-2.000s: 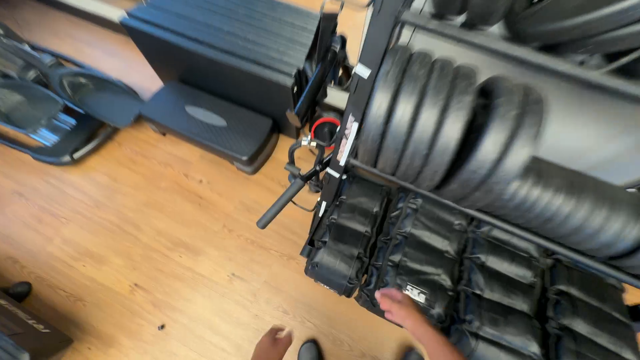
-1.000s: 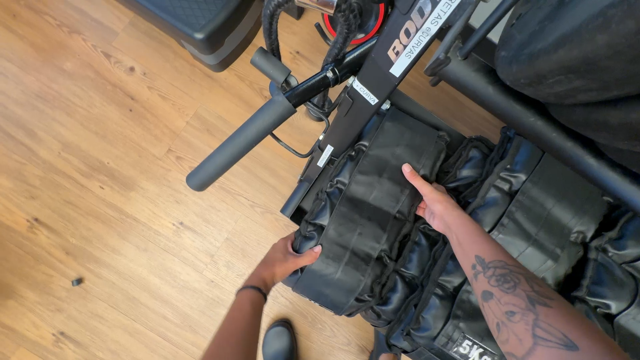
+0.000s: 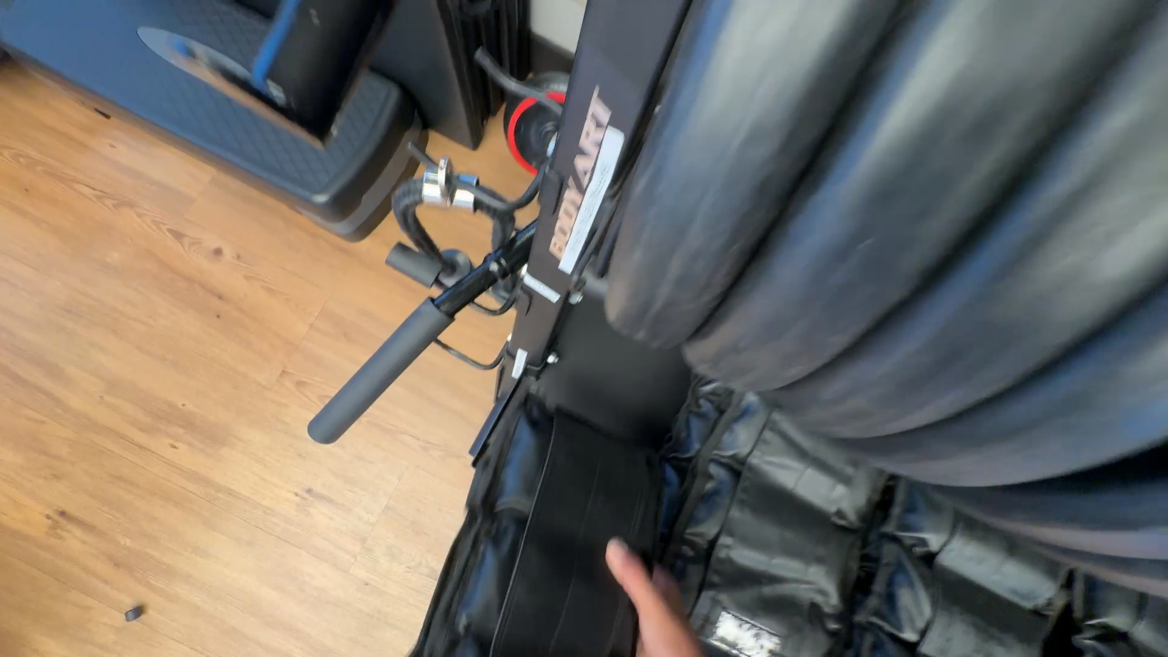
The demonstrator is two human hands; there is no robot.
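Note:
My right hand reaches in at the bottom, its thumb over the right side of a black padded ankle weight at the left end of a rack's low shelf; the other fingers are mostly hidden, so a grip cannot be made out. My left hand is out of the frame. Right of that weight lie more black padded weights, one bearing a white label. Large, dark rounded weight plates hang close above them.
The black rack upright stands left of the plates. A grey foam-covered handle juts from it over the wood floor. A dark step platform and a red-rimmed wheel are behind. A small dark piece lies on the floor.
One second ago both hands were on the end weight; my left hand has since left the view. My right hand now shows lower in the frame. The view has shifted, with the plates filling more of it.

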